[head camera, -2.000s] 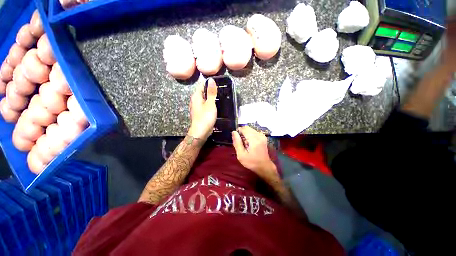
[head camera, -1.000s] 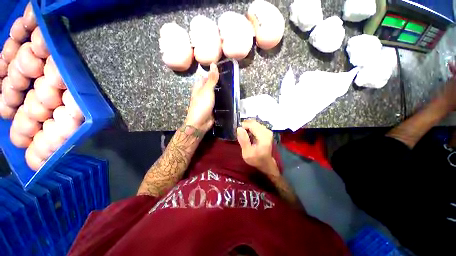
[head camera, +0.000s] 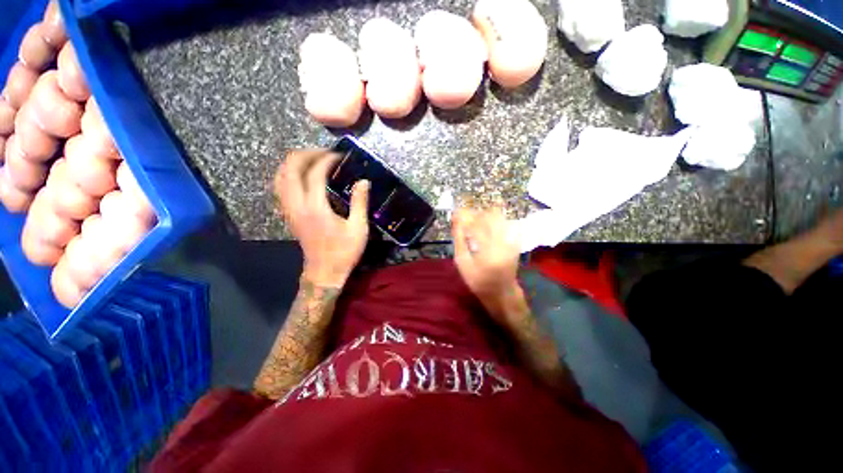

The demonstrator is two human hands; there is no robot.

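Note:
The black smartphone [head camera: 393, 205] lies slantwise at the bench's front edge, its screen up and lit with small icons. My left hand [head camera: 323, 222] holds its left side, thumb over the screen, fingers blurred at its upper left end. My right hand [head camera: 485, 248] is closed on the left end of a crumpled white cloth or tissue [head camera: 610, 175], which spreads to the right over the bench. A small white bit shows by my right fingertips. Four pink moulded pieces [head camera: 390, 69] stand in a row behind the phone.
A blue tray [head camera: 176, 199] of pink pieces is at the left, above stacked blue crates [head camera: 102, 369]. Several white stuffing wads [head camera: 633, 60] lie near the green-lit scale [head camera: 776, 51]. A neighbour's forearm [head camera: 800, 254] is at the right edge.
The phone has turned from upright to slanting and moved left with my left hand. My right hand has closed on the cloth's left end, gathering it. The view has shifted slightly.

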